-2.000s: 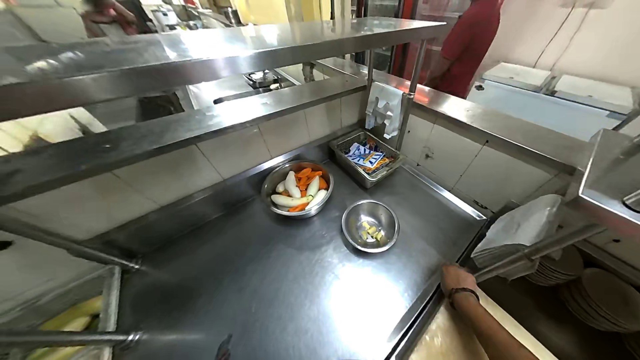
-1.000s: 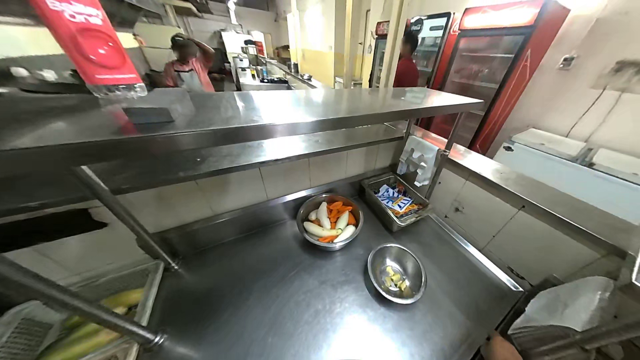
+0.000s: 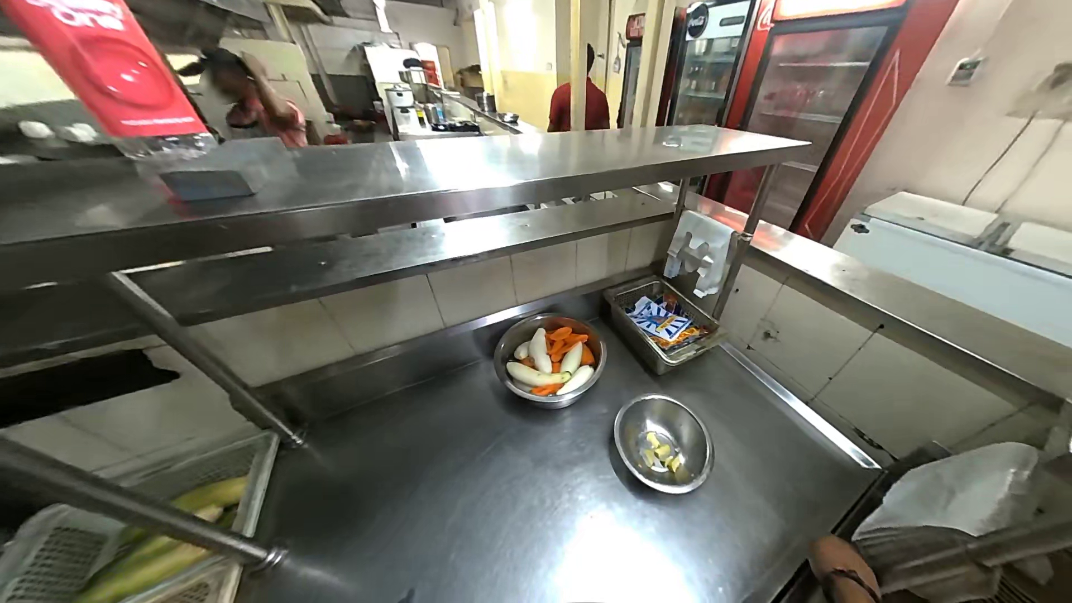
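At the lower right, part of my right hand (image 3: 832, 559) and its wrist with a dark band show by the right edge of the steel counter (image 3: 435, 511); its fingers are hidden. My left hand is out of view. A steel bowl (image 3: 548, 398) of peeled white vegetables (image 3: 538, 377) and orange carrot pieces (image 3: 565, 342) stands near the counter's back. To its right and nearer me is a smaller steel bowl (image 3: 691, 435) with a few pale yellow pieces (image 3: 661, 452). Behind them a metal basket (image 3: 662, 360) holds blue-and-white packets (image 3: 659, 318).
A steel shelf (image 3: 469, 167) on posts crosses above the counter's back. Plastic bags (image 3: 702, 251) hang on its right post. Long green vegetables (image 3: 159, 553) lie in a crate (image 3: 268, 469) at lower left. One person (image 3: 251, 100) is at far left, another (image 3: 579, 105) beyond the shelf.
The view has swung upward and left. My right hand, seen on the counter's right edge two seconds ago, now shows only partly at the bottom. The bowls and the basket stay in place.
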